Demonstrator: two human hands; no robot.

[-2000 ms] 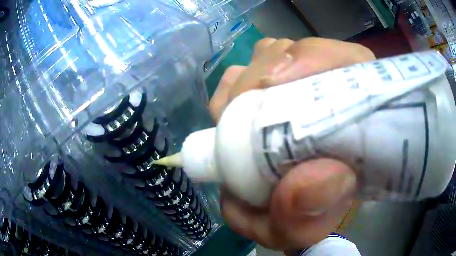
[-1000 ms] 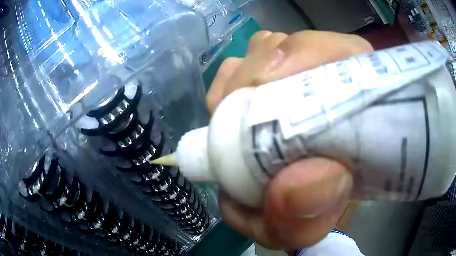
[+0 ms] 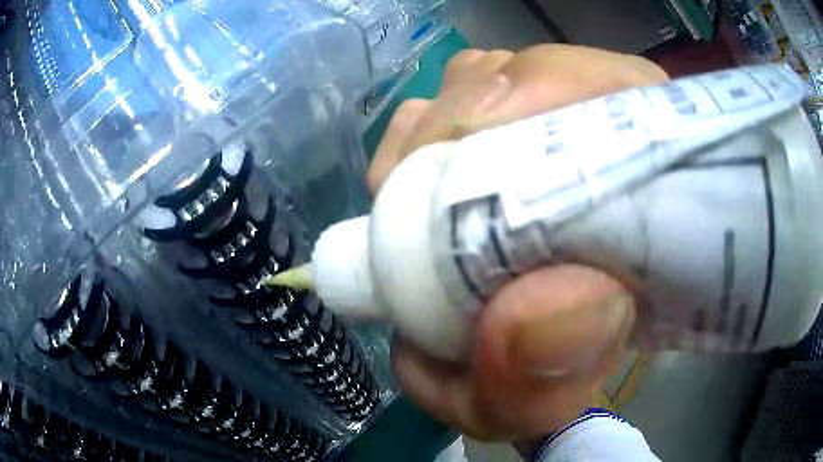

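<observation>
My right hand (image 3: 558, 343) grips a white squeeze bottle (image 3: 623, 226) with a printed paper label, thumb on the near side and fingers over the far side. The bottle lies nearly level, its pale yellow nozzle tip (image 3: 291, 278) pointing left. The tip appears over a column of glossy black curved parts (image 3: 236, 244) with silvery spots in a clear plastic tray (image 3: 316, 135). Whether the tip touches a part cannot be told. A second column of black parts (image 3: 149, 374) runs at the lower left. My left hand is not in view.
More clear plastic with bluish areas (image 3: 117, 99) fills the upper left. Green surface (image 3: 397, 438) shows below and beyond the tray. A grey boxy object (image 3: 614, 23) stands at the top right. A white sleeve (image 3: 596, 439) is at the bottom edge.
My right hand and the bottle have moved slightly up and left in the picture, still gripping. The nozzle tip remains over the same column. The tray has shifted slightly left in view.
</observation>
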